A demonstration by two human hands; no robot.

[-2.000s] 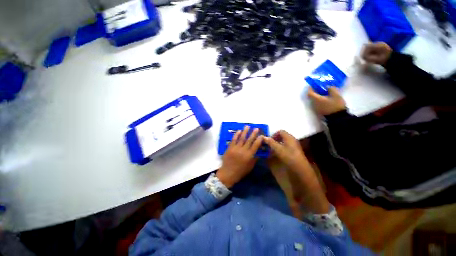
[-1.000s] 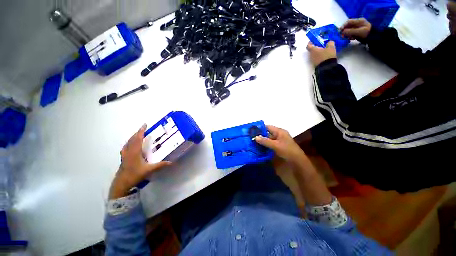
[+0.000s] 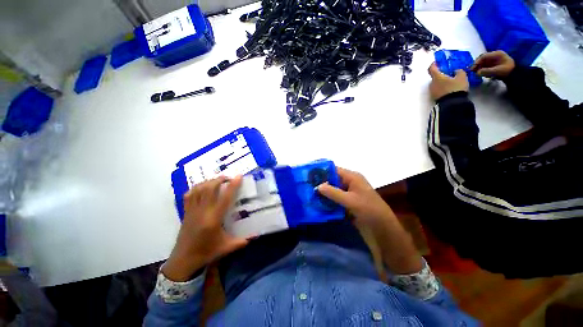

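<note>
My left hand (image 3: 208, 223) grips a white printed sleeve (image 3: 259, 211) with a cable picture on its face. The sleeve's right end meets or overlaps the left part of a blue insert tray (image 3: 316, 207); which one is on top at the join is blurred. My right hand (image 3: 358, 198) holds the tray at its right end, thumb over a coiled black cable (image 3: 319, 179) in it. The stack of printed sleeves (image 3: 214, 159) lies on the table just behind my left hand, partly hidden by it.
A black cable pile (image 3: 332, 45) fills the back centre. A single cable (image 3: 182, 94) lies at left. A second printed stack (image 3: 176, 38) and loose blue trays (image 3: 91, 73) are near the wall. At right, another person's hands (image 3: 450, 83) hold a blue tray beside a blue tray stack (image 3: 508, 29).
My left hand has taken a sleeve from the stack and moved it right, to the tray. My right hand still holds the tray. The neighbour's hands and tray show further right and lower.
</note>
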